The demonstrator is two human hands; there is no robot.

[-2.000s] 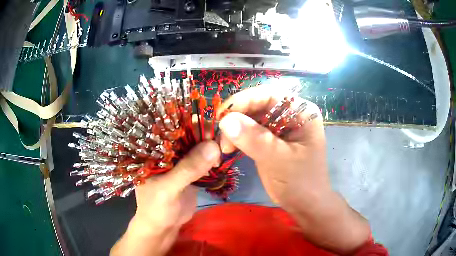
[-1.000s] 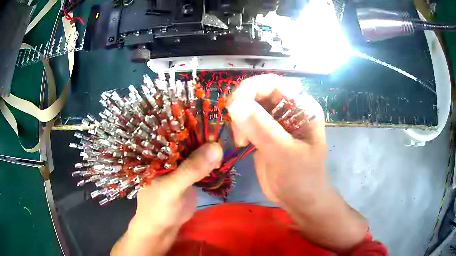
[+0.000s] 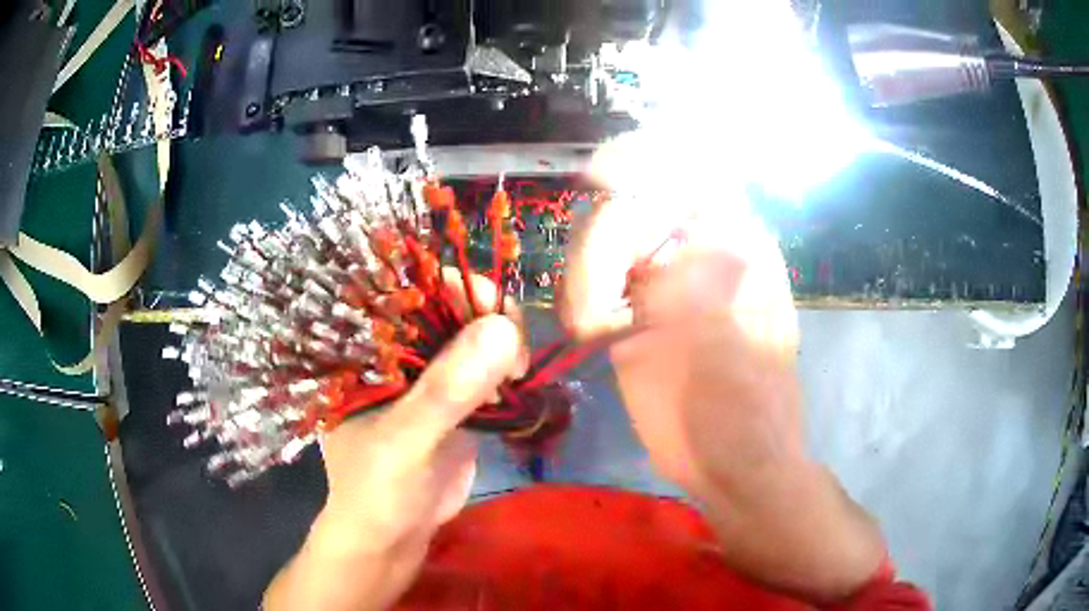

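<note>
My left hand (image 3: 418, 442) is shut on a thick bundle of wire leads (image 3: 299, 322). Their silver crimp terminals fan out to the upper left, with orange-red wire seals (image 3: 406, 298) behind them. A few leads stand apart above my left thumb. A loop shows around the dark red and black wires below my thumb. My right hand (image 3: 705, 334) is raised to the right of the bundle, overexposed and blurred. A smaller group of red and black wires (image 3: 585, 346) runs from the bundle into its grip. Its fingertips are lost in the glare.
The black crimping machine (image 3: 394, 60) stands ahead, its pale front edge (image 3: 525, 159) behind the bundle. Red scraps (image 3: 549, 209) lie below it. A silver lamp (image 3: 914, 60) and white glare are upper right. Cream paper tape (image 3: 84, 281) and comb-like carrier strip (image 3: 84, 146) are at left.
My right hand has moved up towards the machine and into the glare, and its wires have shifted with it. The bundle has tilted slightly in my left hand, which keeps hold.
</note>
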